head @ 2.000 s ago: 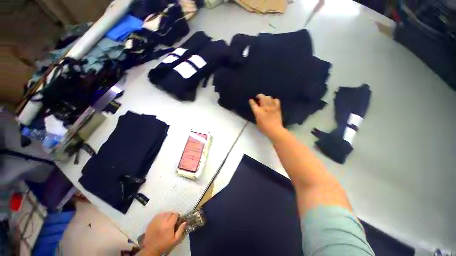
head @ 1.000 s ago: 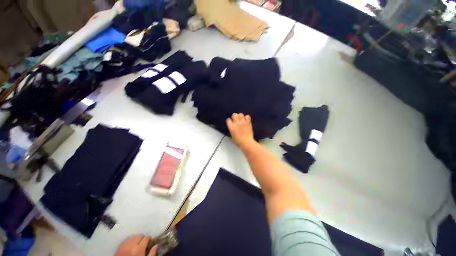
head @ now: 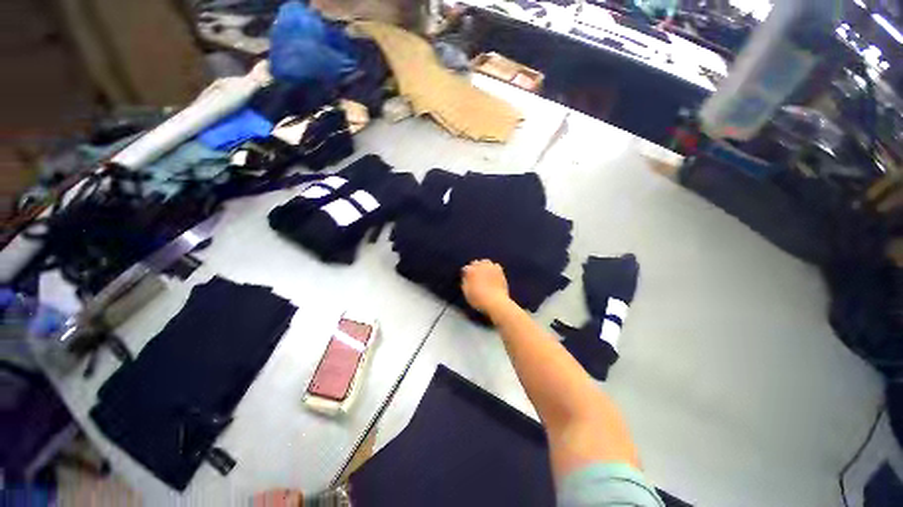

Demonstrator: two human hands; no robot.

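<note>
My right hand (head: 485,287) reaches out to the near edge of the large pile of black panels (head: 490,223), fingers curled onto the cloth; the fingertips are hard to see. My left hand (head: 279,498) is mostly cut off by the bottom edge; a sliver of the mottled pattern weight (head: 340,495) shows beside it, and its grip is hidden. A large navy-black cut panel (head: 460,451) lies flat in front of me, partly under my right arm, with a strip of brown paper (head: 364,454) at its left edge.
Left are a stack of cut pieces (head: 198,371) and a pinkish-red-topped cream block (head: 342,366). A wide tied bundle (head: 342,208) is beside the pile, a narrow one (head: 606,317) right. Scraps heap far left; brown patterns (head: 446,89) lie at the back.
The view has tilted up, so the table's far side shows more and my left hand has slipped mostly out below. My right hand stays at the pile's near edge, its fingers more curled.
</note>
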